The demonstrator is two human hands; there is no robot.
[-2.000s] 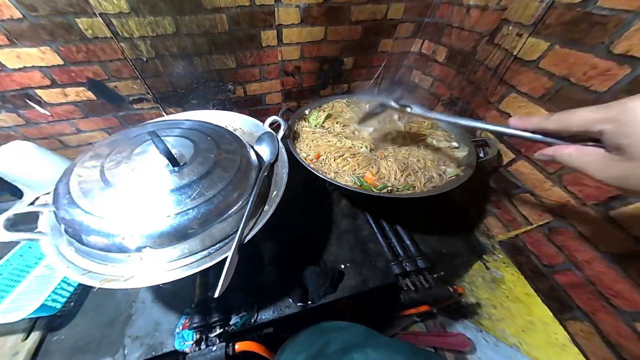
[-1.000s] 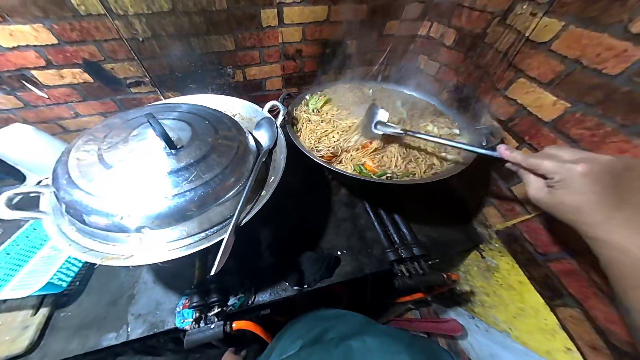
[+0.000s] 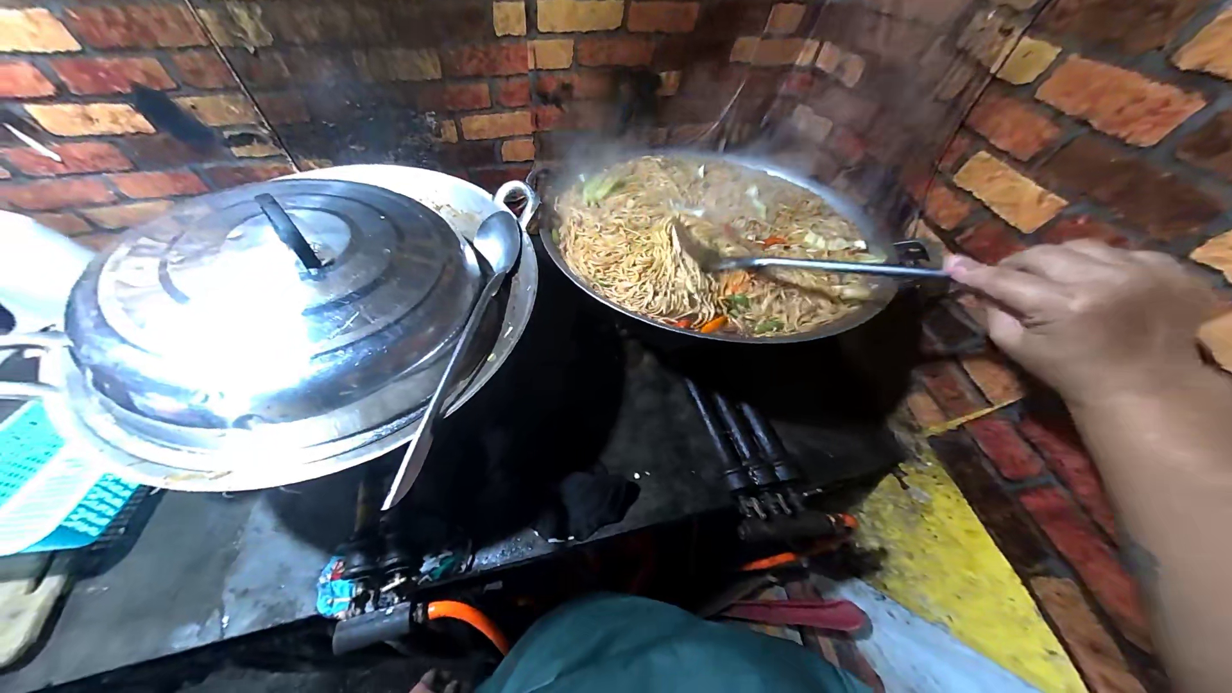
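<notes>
At the right, my right hand [image 3: 1088, 308] grips the handle of a metal spatula [image 3: 828, 267], whose blade is hidden among noodles [image 3: 635, 255] mixed with carrot and green vegetables. They fill a wide wok [image 3: 852, 322] that gives off steam. To its left stands a large pan [image 3: 523, 298] under a domed metal lid [image 3: 385, 260]. A metal ladle [image 3: 448, 371] lies across the pan's right edge, its bowl toward the back. At the bottom edge a small bit of skin shows that may be a hand or a foot; my left hand cannot be made out.
Brick walls [image 3: 491, 63] stand close behind and at the right. Burner valves [image 3: 760, 481] and an orange gas hose [image 3: 467, 616] are at the stove's front. A turquoise plastic basket [image 3: 96, 510] sits at the left, near a white object [image 3: 38, 269].
The spatula was raised above the noodles two seconds ago; its blade is now down in them. My right hand has moved lower since then.
</notes>
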